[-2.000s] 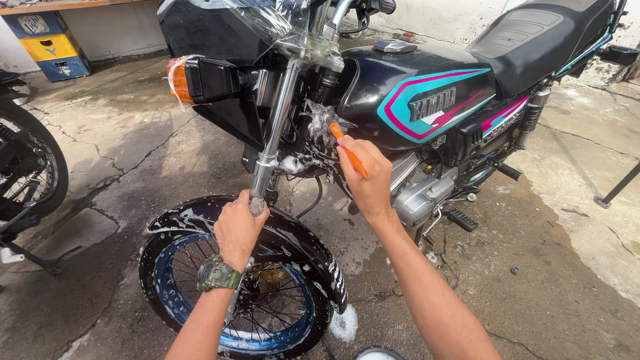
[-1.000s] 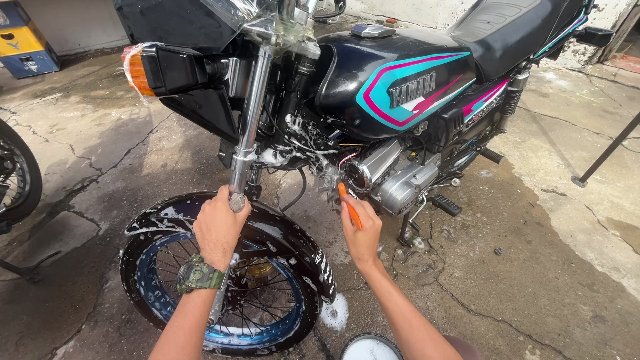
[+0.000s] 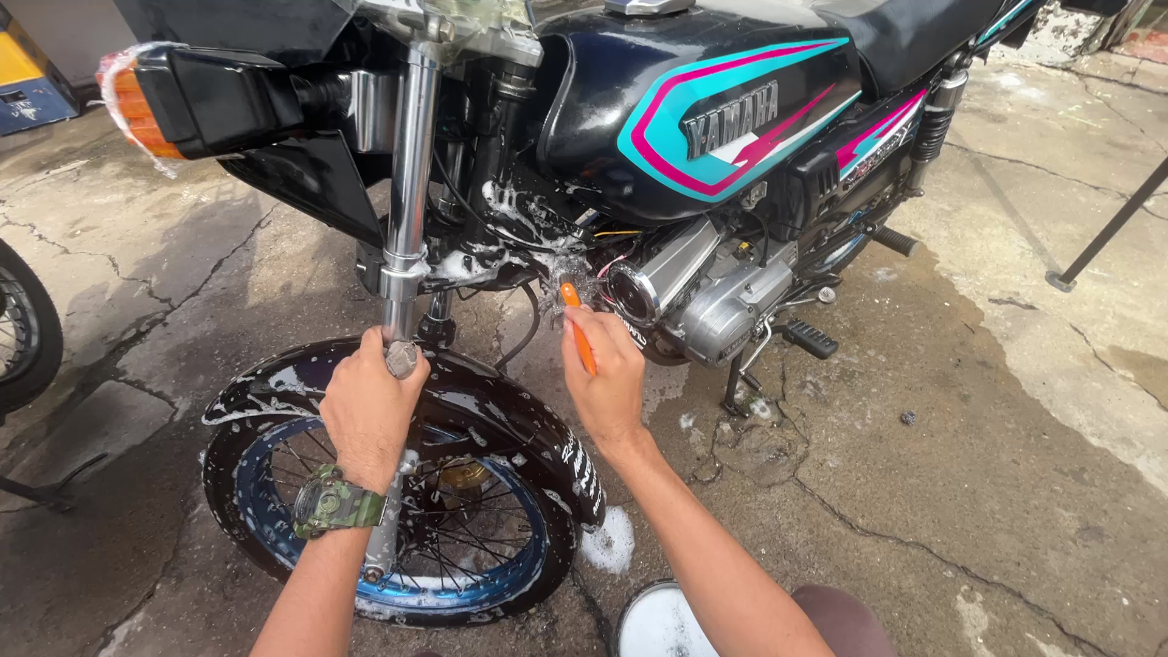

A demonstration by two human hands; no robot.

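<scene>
My right hand [image 3: 607,379] grips the orange handle of a brush [image 3: 581,338], its bristles blurred against the foamy lower frame beside the engine's cylinder. My left hand [image 3: 372,401] is closed around the chrome front fork [image 3: 398,315] of a black Yamaha motorcycle, just above the front fender. Foam clings to the frame tubes [image 3: 484,260], the black fender [image 3: 484,388] and the blue wheel rim [image 3: 260,520]. Above and right of my right hand is the fuel tank [image 3: 584,119] with its teal and pink stripes.
A bucket [image 3: 664,625] of foamy water stands at the bottom, by my right forearm. Another wheel [image 3: 23,328] is at the left edge. A yellow and blue crate [image 3: 32,78] sits at upper left. A foot peg [image 3: 808,338] juts out at right. The concrete ground [image 3: 967,474] is cracked and wet.
My right hand has moved the brush down along the frame from beneath the front of the tank to beside the cylinder. My left hand has stayed on the fork. The view has shifted somewhat.
</scene>
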